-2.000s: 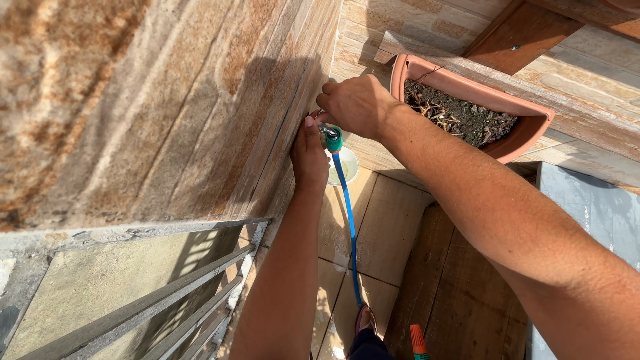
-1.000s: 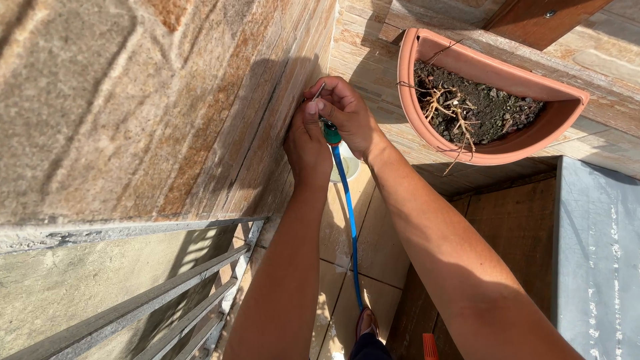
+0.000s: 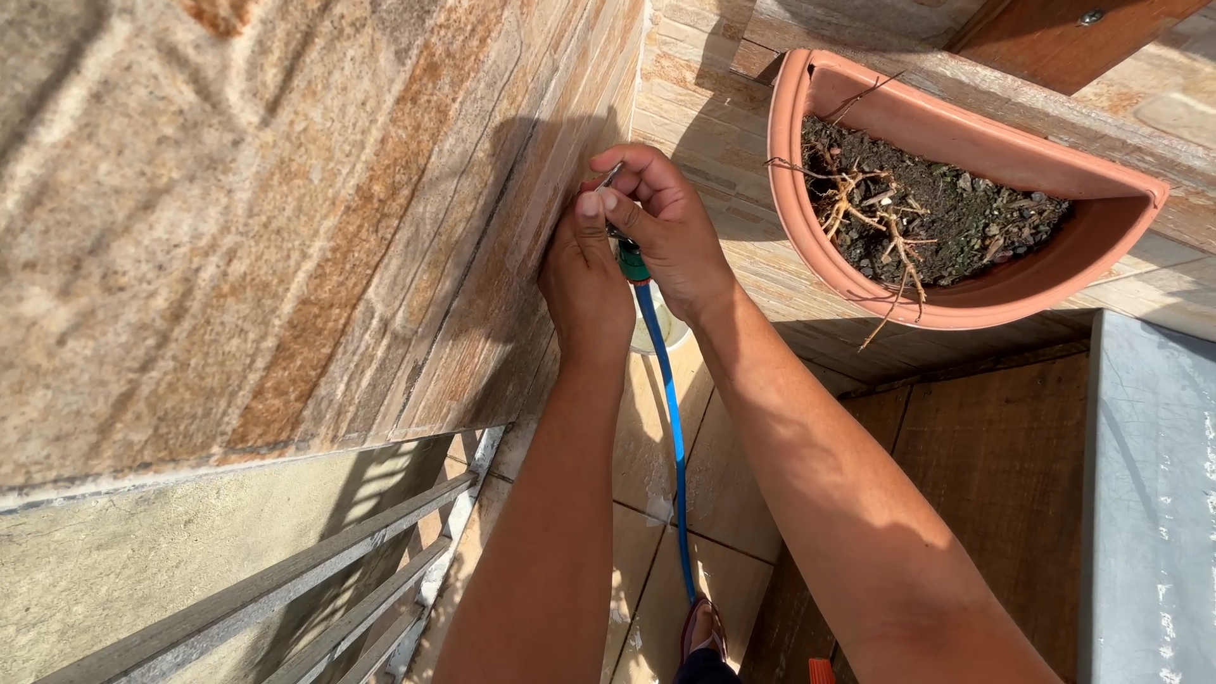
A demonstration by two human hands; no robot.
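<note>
My left hand [image 3: 594, 280] is beside the stone-clad wall, its thumb touching my right hand's thumb. Between the fingertips of my right hand [image 3: 665, 223] is a thin metal piece [image 3: 611, 178], pinched at its lower end; what it belongs to is mostly hidden. Just below the fingers a green hose connector [image 3: 632, 261] with an orange ring shows between both hands. From it a blue hose [image 3: 673, 408] runs down to the tiled floor near a foot in a sandal. Whether my left fingers grip anything cannot be seen.
A half-round terracotta-coloured planter [image 3: 950, 309] with soil and dry roots is at the upper right. A stone-clad wall [image 3: 313, 218] rises at left, above metal bars [image 3: 313, 579]. A pale round container [image 3: 665, 328] sits behind the hose. A grey panel [image 3: 1154, 494] stands at right.
My right hand has turned and come down closer to my left hand, its thumb now against the left thumb. The view has shifted, showing more of the planter.
</note>
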